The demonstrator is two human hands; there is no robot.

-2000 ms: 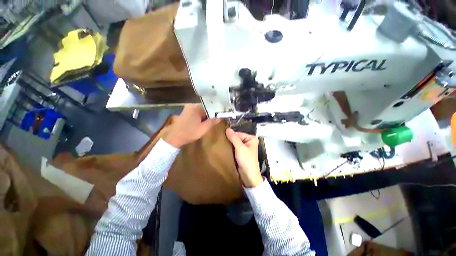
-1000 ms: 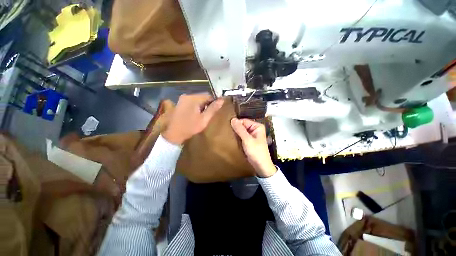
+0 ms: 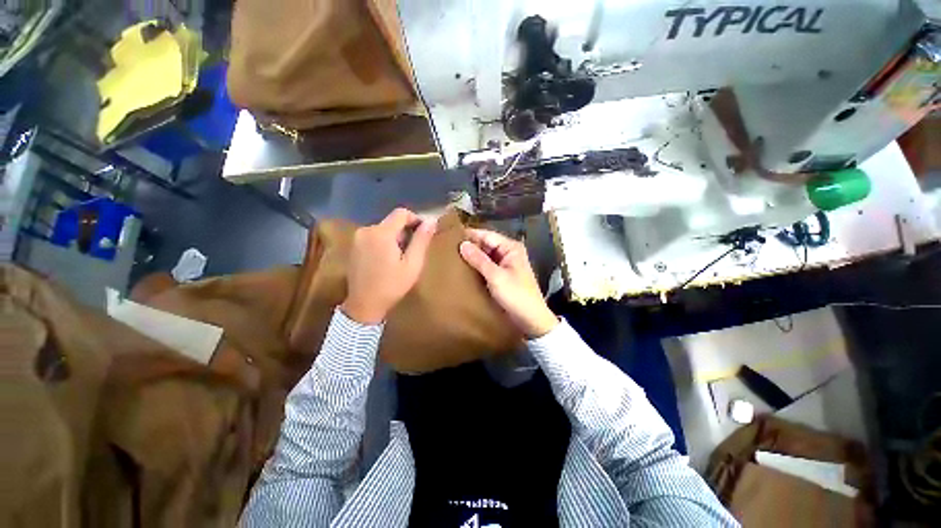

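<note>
A tan-brown cloth piece (image 3: 439,309) hangs over my lap, its upper edge just below the sewing machine's needle area. My left hand (image 3: 387,263) grips its upper edge on the left between thumb and fingers. My right hand (image 3: 506,276) pinches the same edge on the right. The presser foot and needle area (image 3: 511,170) shows above and slightly right of the cloth edge, apart from it. The white sewing machine (image 3: 640,62) has "TYPICAL" lettering. Pale thread shows near the needle area.
A large brown heap (image 3: 62,402) with a white strip (image 3: 165,325) lies at left. A brown stack (image 3: 320,62) sits on a side table (image 3: 242,155). The worn machine table edge (image 3: 671,287) and a green round knob (image 3: 838,189) are at right. Yellow pieces (image 3: 150,77) lie at upper left.
The cloth edge has come away from the needle area toward me, with both hands still pinching it. The dark metal bed is more exposed. The camera view has also shifted.
</note>
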